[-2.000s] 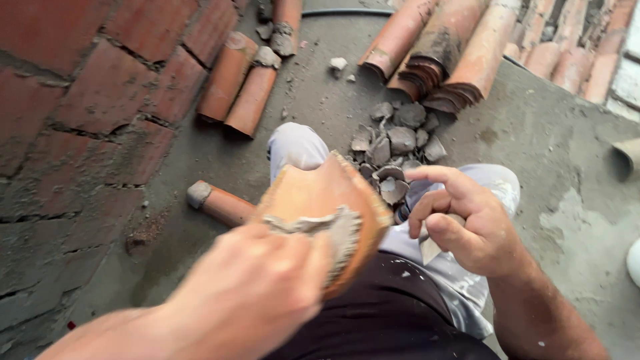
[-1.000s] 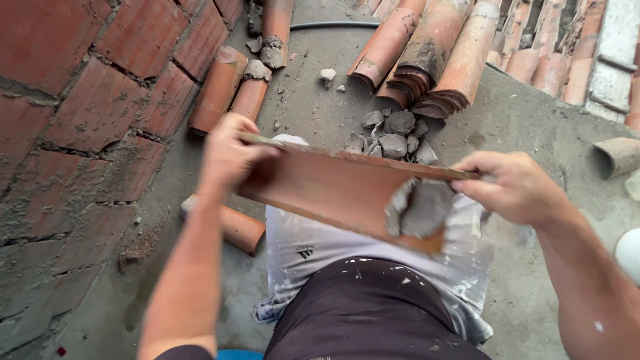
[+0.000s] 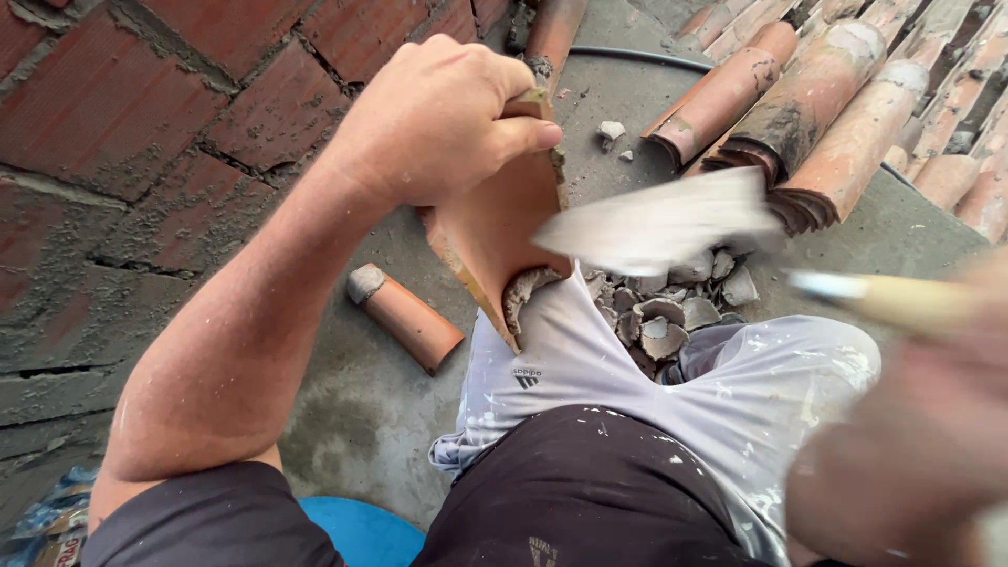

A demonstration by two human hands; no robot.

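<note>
My left hand (image 3: 465, 118) grips the upper end of a curved clay roof tile (image 3: 504, 213), which is tilted with its hollow side toward me. The tile's lower end, with a crust of mortar (image 3: 528, 293) inside it, is at my thigh. My right hand (image 3: 906, 433), blurred, holds a mason's trowel (image 3: 669, 224) by its light wooden handle. The trowel's blade is beside the tile's right edge; whether they touch I cannot tell.
Broken mortar pieces (image 3: 693, 303) lie between my legs. Stacked roof tiles (image 3: 819, 118) lie at the upper right, a short tile (image 3: 409, 319) on the floor at left. A brick wall (image 3: 142, 118) stands at left. A blue round object (image 3: 362, 531) is near my left elbow.
The tile has swung from lying across my lap, held in both hands, to a steep tilt in my left hand. My right hand has let go of it and now holds the trowel.
</note>
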